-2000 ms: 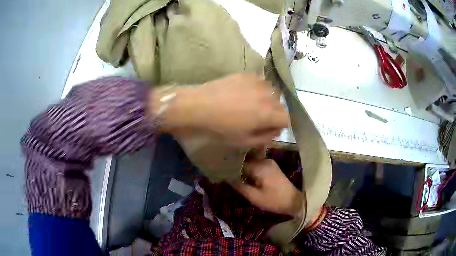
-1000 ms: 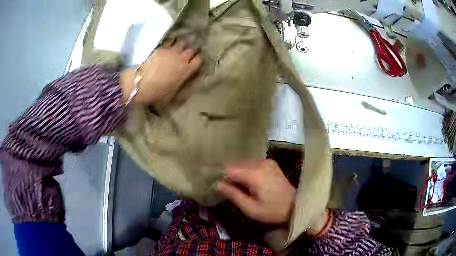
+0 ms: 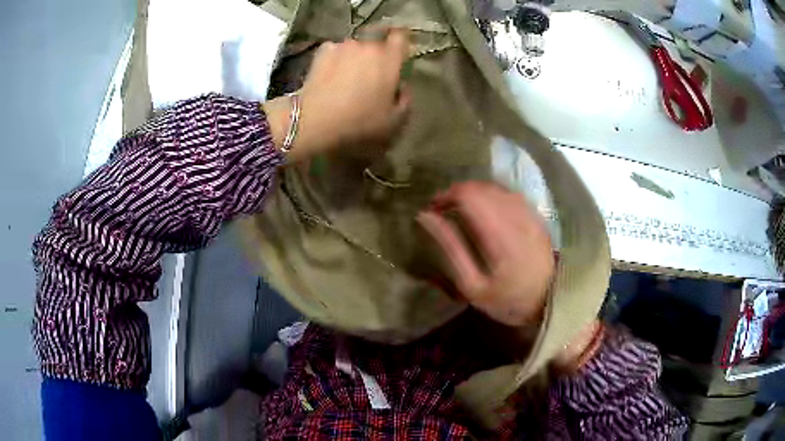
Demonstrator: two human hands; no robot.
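The khaki trouser body lies spread over the front table edge and down over my lap, with seams and a short slit-like line showing. The khaki waistband hangs in a curve at its right and passes over my right wrist. A white pocket bag lies at the upper left. My left hand is on the upper part of the cloth, fingers bent; its grip is unclear. My right hand is blurred over the middle of the cloth, thumb and fingers apart, with nothing visible between them.
The sewing machine's metal parts are at the top. Red-handled scissors lie on the white table to the right. A khaki scrap lies near the printed ruler. An open box is at the right edge. A checked apron covers my lap.
The trouser body has been opened out and shifted left and down, baring its inner side. My left hand has moved right and up since one second ago; my right hand has risen over the cloth.
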